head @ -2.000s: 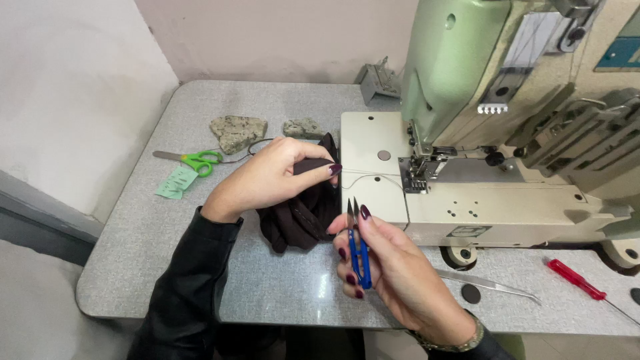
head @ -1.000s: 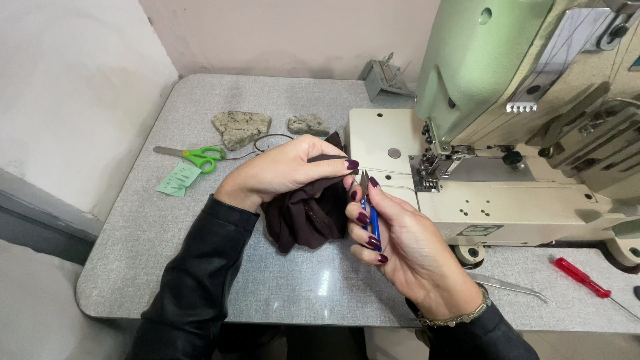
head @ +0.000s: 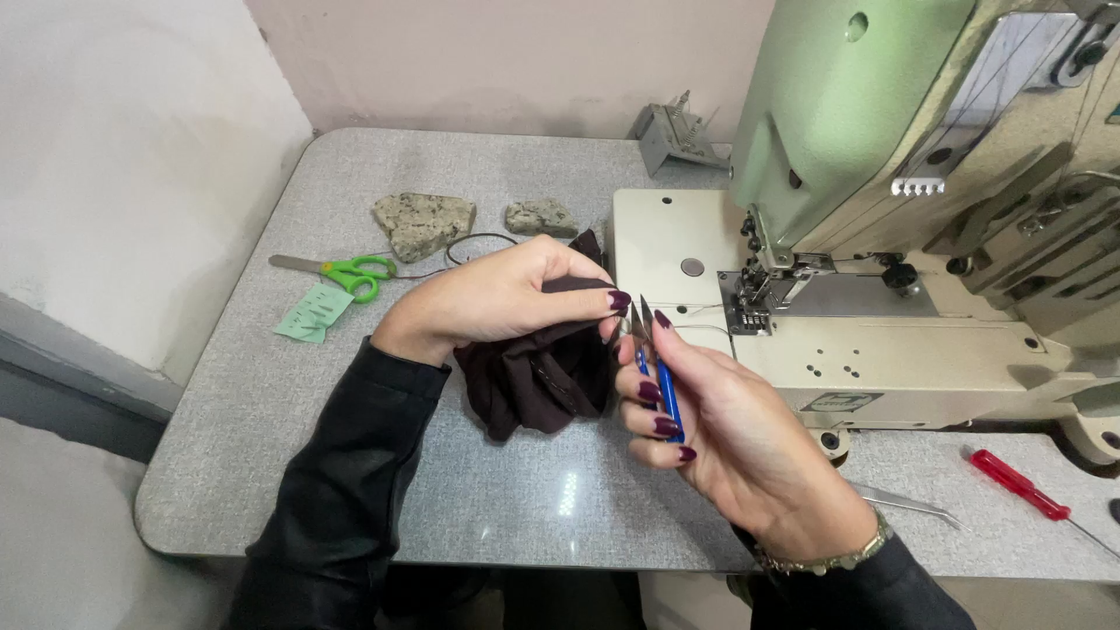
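Observation:
My left hand (head: 499,293) pinches the edge of a dark brown piece of fabric (head: 542,381), which hangs bunched over the table beside the sewing machine bed. Blue-handled thread snips (head: 665,394) are in my right hand (head: 726,429), their blades upward and slightly apart, close to the fabric edge and my left fingertips. Whether the blades touch fabric or thread cannot be told. Thin threads run across the bed of the industrial sewing machine (head: 669,227) from the needle area toward my hands.
Green-handled scissors (head: 350,273) lie by a green paper note (head: 315,312) with writing. Two stone pieces (head: 424,223) (head: 541,217) and a metal bracket with springs (head: 678,136) are farther back. Tweezers (head: 910,501) and a red-handled screwdriver (head: 1019,483) lie at the right front.
Two seconds ago the snips were lower and farther from the fabric edge. My right hand has moved up to my left fingertips. The left hand still holds the fabric.

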